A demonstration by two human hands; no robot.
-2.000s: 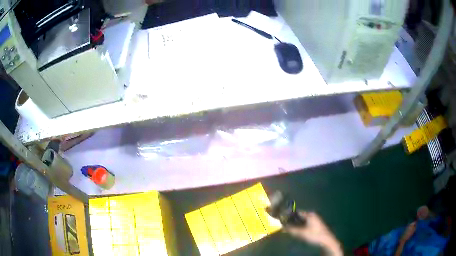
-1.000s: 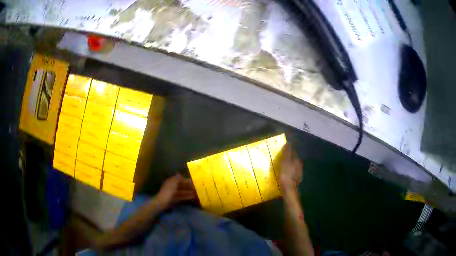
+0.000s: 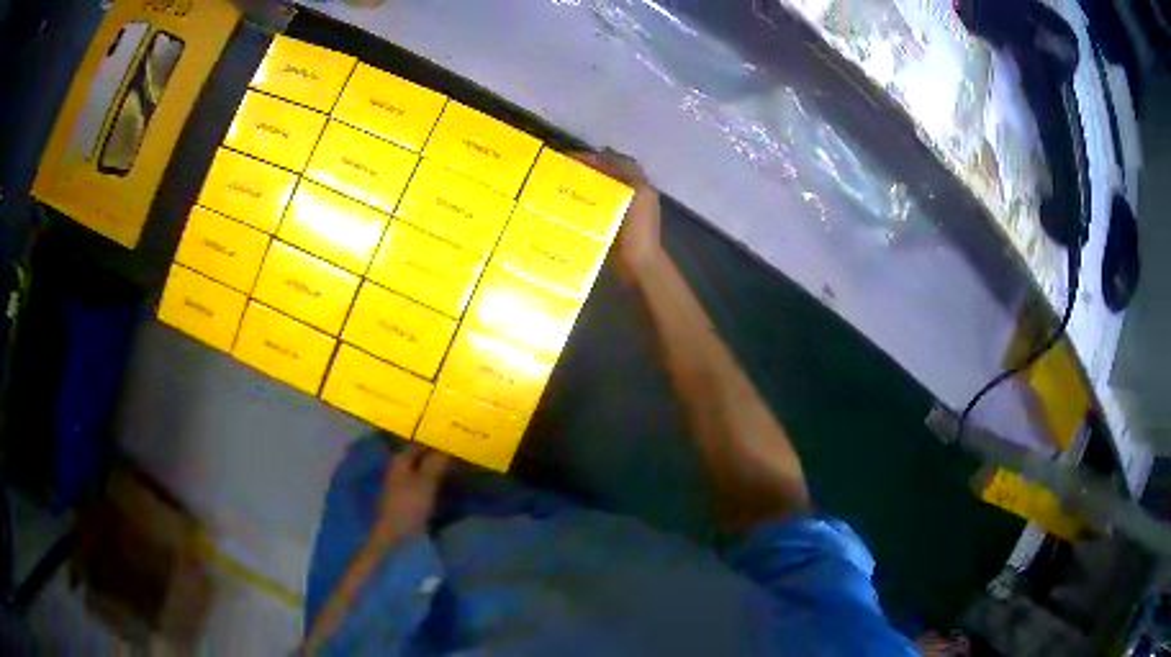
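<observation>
Yellow phone gift boxes (image 3: 372,244) stand in a tight block of several columns at the left of the dark green bench. The rightmost column lies flush against the others. My right hand (image 3: 636,218) is at the upper right corner of that column, its fingers partly hidden behind the boxes. My left hand (image 3: 414,485) holds the lower end of the same column, near the front edge, with its fingertips partly hidden under the boxes' edge.
A flat yellow panel with phone pictures (image 3: 129,116) lies left of the block. Clear plastic film (image 3: 771,122) lies on the pale surface beyond the bench. A black cable (image 3: 1047,347) hangs at right, near another yellow box (image 3: 1034,501).
The separate row of yellow boxes has moved left and now joins the block, with both hands at its ends. The view has turned and moved closer. The black scanning device left my right hand earlier.
</observation>
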